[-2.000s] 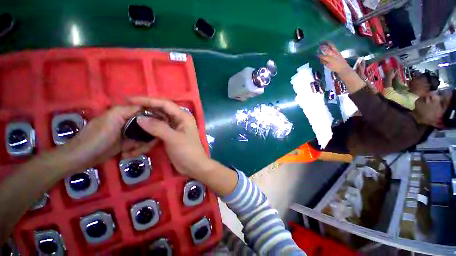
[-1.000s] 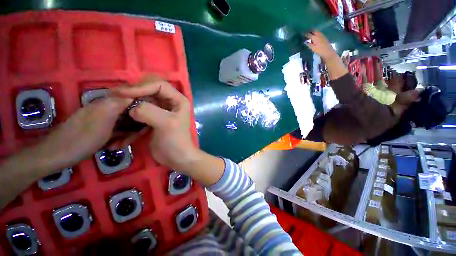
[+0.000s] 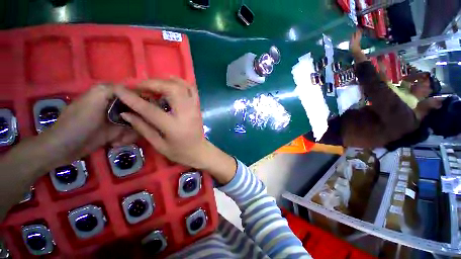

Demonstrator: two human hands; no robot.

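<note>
A smartwatch unit with a black glossy face [image 3: 117, 110] is held above the red pocketed tray [image 3: 107, 88]. My left hand [image 3: 83, 119] holds it from the left, with the fingers mostly hidden behind it. My right hand [image 3: 169, 124] grips its right side, thumb and fingers bent over the face; part of the unit is hidden under them. Silver watch cases with dark round centres, such as one below the hands [image 3: 125, 160], sit one per pocket. The tray's far row of visible pockets holds none. A small dark, shiny part shows between my right fingers; I cannot tell what it is.
On the green belt [image 3: 212, 55] stand a white solvent bottle [image 3: 242, 72] with its lid up and a heap of clear film scraps [image 3: 263, 111]. Loose watch units [image 3: 245, 15] lie beyond the tray. A white sheet [image 3: 309, 98] and a seated coworker [image 3: 376, 109] are at the right.
The view has shifted between frames. Both hands stay on the watch unit; my right fingers now lie further across its face. The coworker's arm is raised further out over the belt.
</note>
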